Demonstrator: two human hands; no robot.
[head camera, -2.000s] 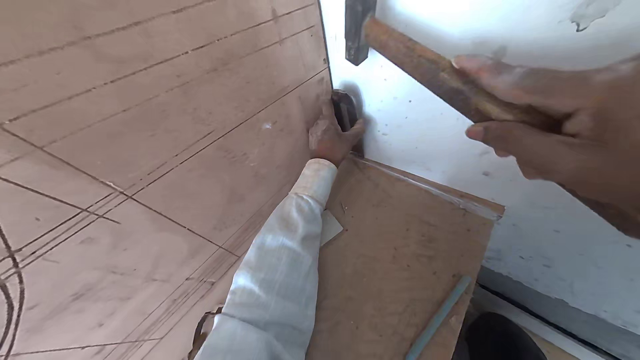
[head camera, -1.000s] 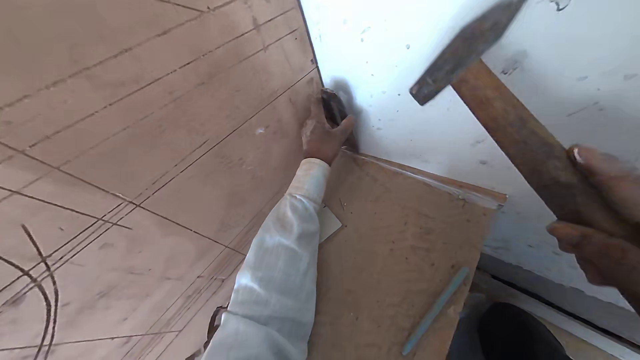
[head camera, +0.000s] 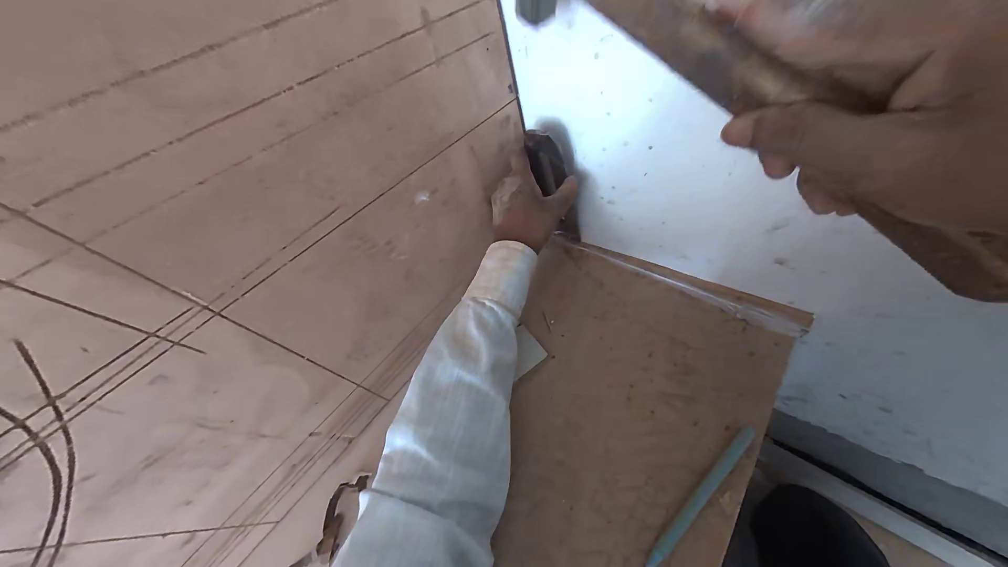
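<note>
My left hand, in a pale sleeve, grips a dark block-like object at the corner where the marked wooden panel meets the white wall. What the dark object is cannot be made out. At the upper right, my right hand is closed round the wooden handle of a hammer. The hammer is blurred and its head is mostly cut off by the top edge, up and to the right of my left hand.
Below my left hand lies a brown board with a raised edge strip along the wall. On it are a pale blue-green stick and a small pale square piece. A dark rounded thing shows at the lower right.
My right hand and the hammer have moved up and left since one second ago, when the whole hammer head showed. My left hand stays on the dark object in the corner.
</note>
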